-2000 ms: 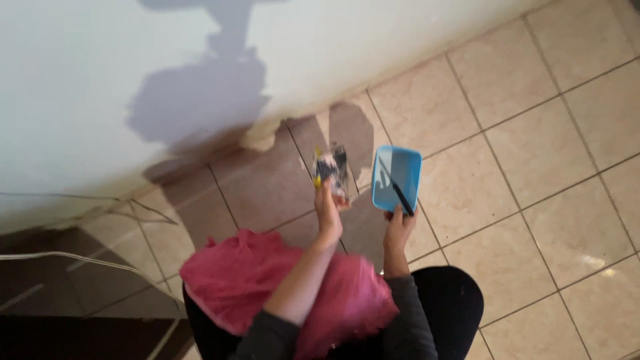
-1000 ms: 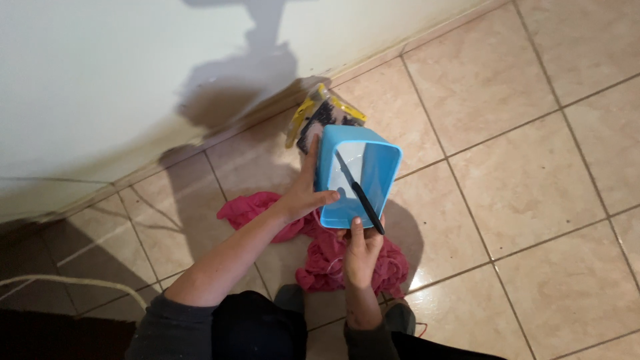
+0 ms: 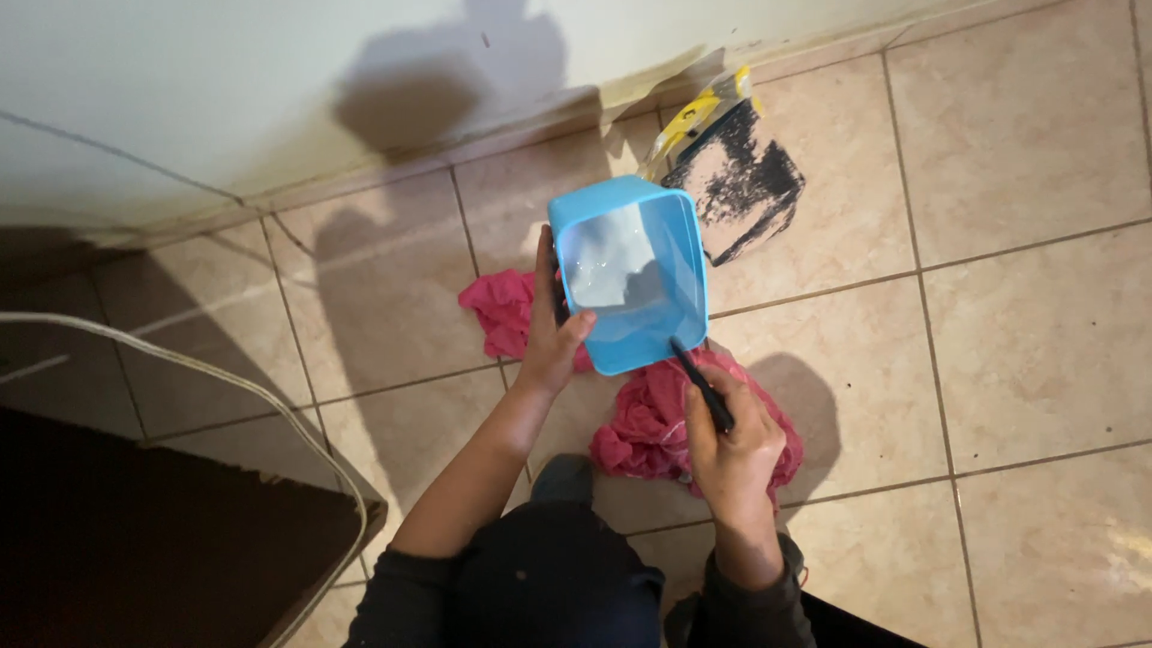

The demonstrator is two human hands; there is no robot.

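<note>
My left hand [image 3: 551,346] grips the left side of a blue plastic container [image 3: 630,360], thumb over its near rim. White material [image 3: 612,256] lies inside; whether it is liquid or paste I cannot tell. A black handle [image 3: 706,387], its tool type unclear, is held in my right hand [image 3: 740,441], its far end at the container's lower right corner. Beneath the hands, pink crumpled cloth or plastic [image 3: 648,423] is on the floor. Beyond the container rests a clear bag with yellow edging and dark, smeared contents [image 3: 742,184].
A white wall [image 3: 225,90] meets the tiled floor [image 3: 1017,360] across the top. At the lower left stands a dark brown piece of furniture [image 3: 162,531], with a pale cable [image 3: 225,382] looping over it. My knees and a foot are at the bottom.
My left hand held the clear bag two seconds ago; the bag is now on the floor and that hand is on the container. The pink material has gone from my lap to the floor.
</note>
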